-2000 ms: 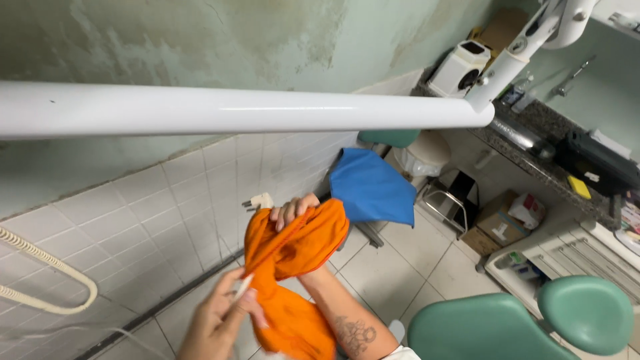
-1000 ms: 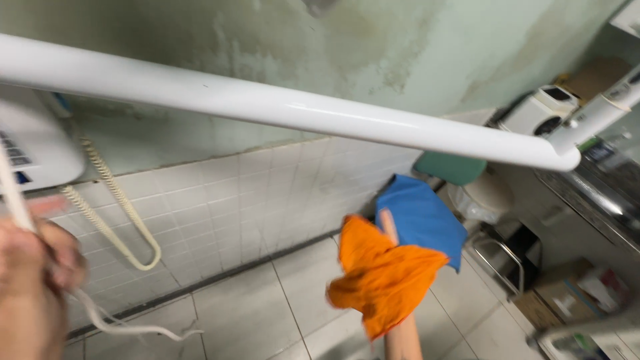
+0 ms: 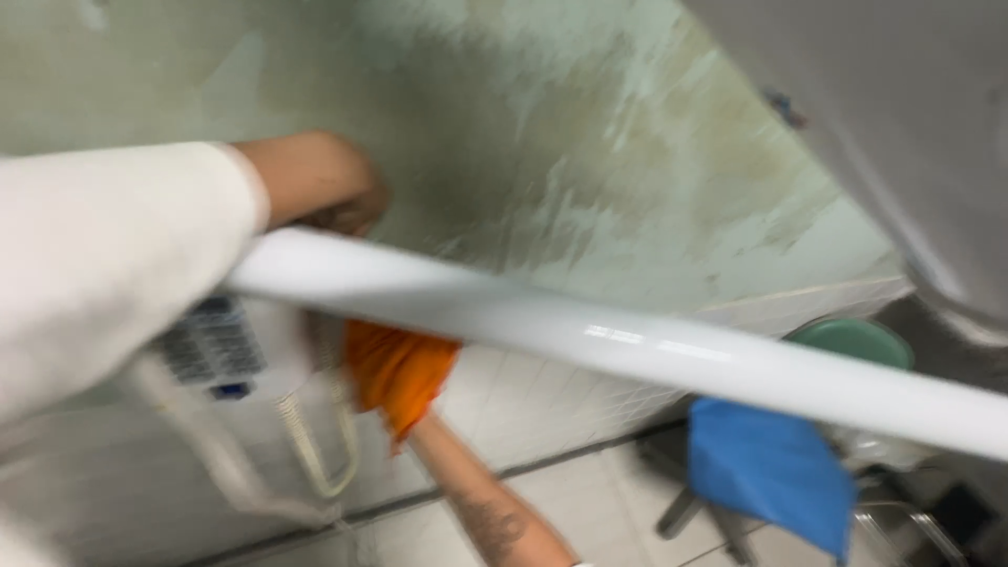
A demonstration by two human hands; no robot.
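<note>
The orange cloth [image 3: 402,370] hangs bunched around my right hand, just below the white tubular arm [image 3: 614,339]; cloth and tube hide the fingers. My tattooed right forearm [image 3: 492,504] rises to it from the bottom edge. From the left, my left arm [image 3: 315,177], in a white sleeve [image 3: 110,260], bends over the near end of the tube and passes behind it. Blur and the tube keep my left hand from being made out. A white unit with a dark panel [image 3: 213,339] sits left of the cloth, beside a coiled cream cord [image 3: 315,457].
A pale hose [image 3: 228,465] hangs at lower left by the tiled wall. Below the tube at right is a blue-covered seat [image 3: 764,465] on dark legs, near a green round seat [image 3: 854,342]. A large grey-white housing [image 3: 890,118] fills the upper right.
The orange cloth has moved with my right hand to the tube, near the white unit. My left hand, which held a white hose, no longer shows clearly. The view has swung left.
</note>
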